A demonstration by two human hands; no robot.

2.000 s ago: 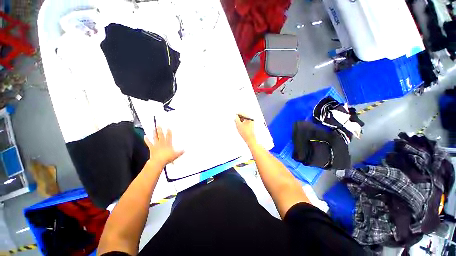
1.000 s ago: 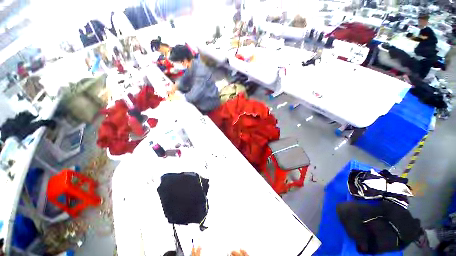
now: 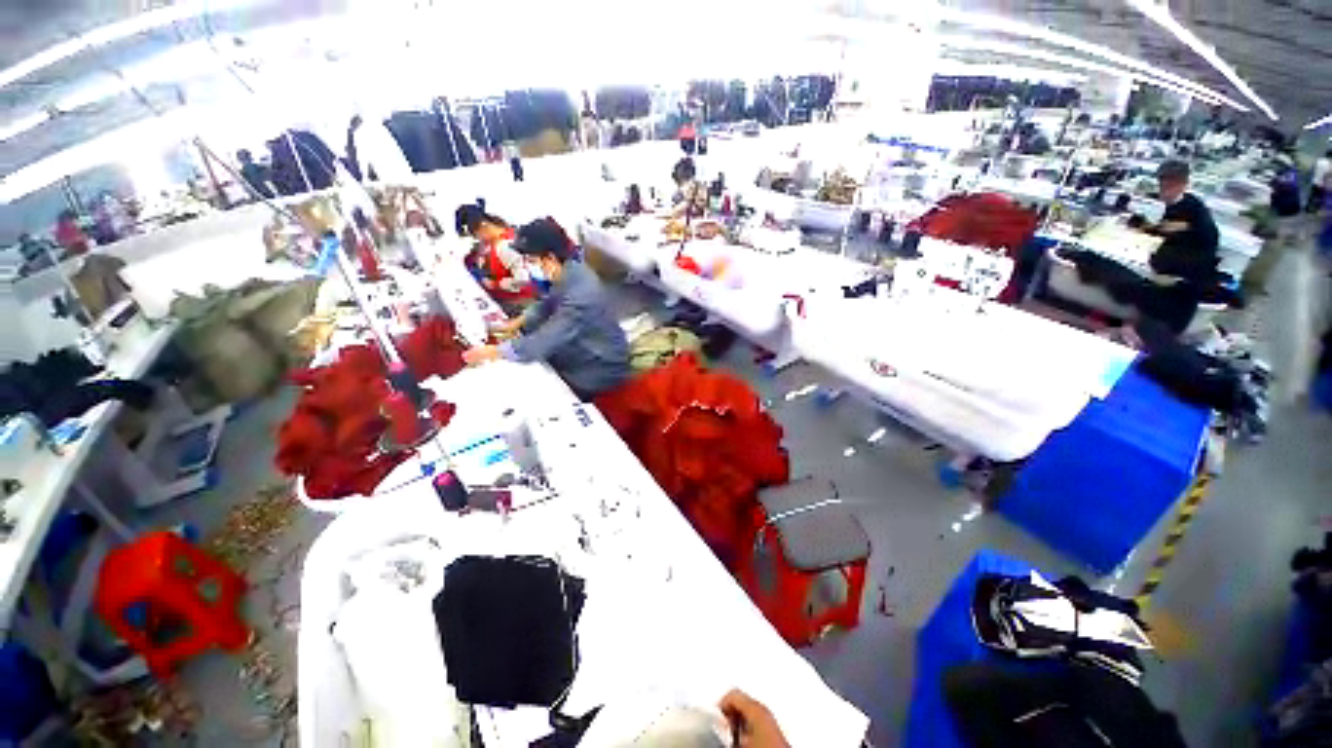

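Observation:
The bundle of black cut pieces (image 3: pixel 508 631) lies on the long white table (image 3: pixel 665 614), with a pale line along its right edge and dark strips at its lower right corner. A pale, curved surface (image 3: pixel 675 728) shows at the bottom edge beside my right hand; I cannot tell if it is the white template. My right hand (image 3: pixel 754 722) is small and cut off by the bottom edge, fingers bent; what it holds is unclear. My left hand is not in view.
A sewing machine (image 3: pixel 523 441) and thread cones (image 3: pixel 450 491) stand up the table. Red garment pieces (image 3: pixel 698 453), a grey-seated stool (image 3: pixel 812 544) and a blue crate (image 3: pixel 950 643) holding black and white pieces are right. A red stool (image 3: pixel 173 596) is left. A person in grey (image 3: pixel 573 333) sits beyond.
The view has tilted up from the table to the wider floor. My left hand has left the picture; my right hand has shifted to the bottom edge. The pale curved surface has appeared beside it.

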